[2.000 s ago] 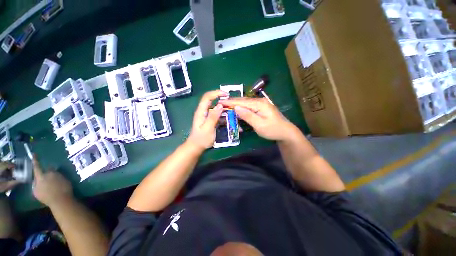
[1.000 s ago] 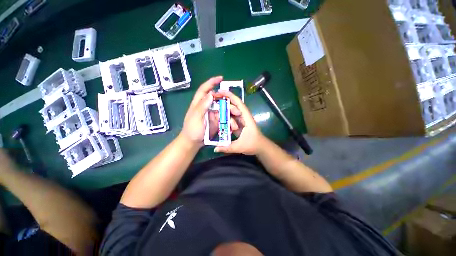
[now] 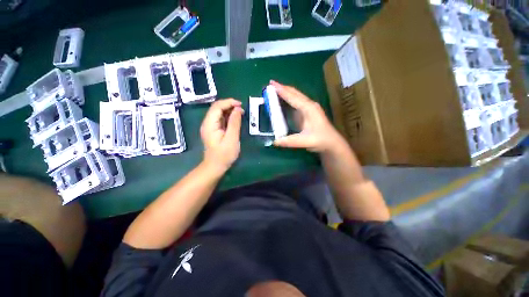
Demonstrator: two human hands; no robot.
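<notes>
My right hand (image 3: 310,120) holds a part-assembled white housing (image 3: 278,115) on edge between thumb and fingers, with a blue component (image 3: 267,101) showing on its left side. My left hand (image 3: 221,132) is to the left of it, apart from the housing, its fingers curled with thumb and fingertips close together. Whether something tiny is between them cannot be told. Another white housing (image 3: 255,116) lies on the green bench, partly behind the held one. The hammer is not visible.
Stacked white housings (image 3: 163,129) stand to the left. A big brown carton (image 3: 400,98) full of white pieces is at the right. A metal upright (image 3: 238,29) and rail (image 3: 301,45) cross the back; units lie on the conveyor beyond. A person's arm (image 3: 43,212) is at the lower left.
My left hand has let go of the housing and moved left. My right hand has raised it to the right and turned it on edge. The hammer has gone from view. Conveyor units have shifted left.
</notes>
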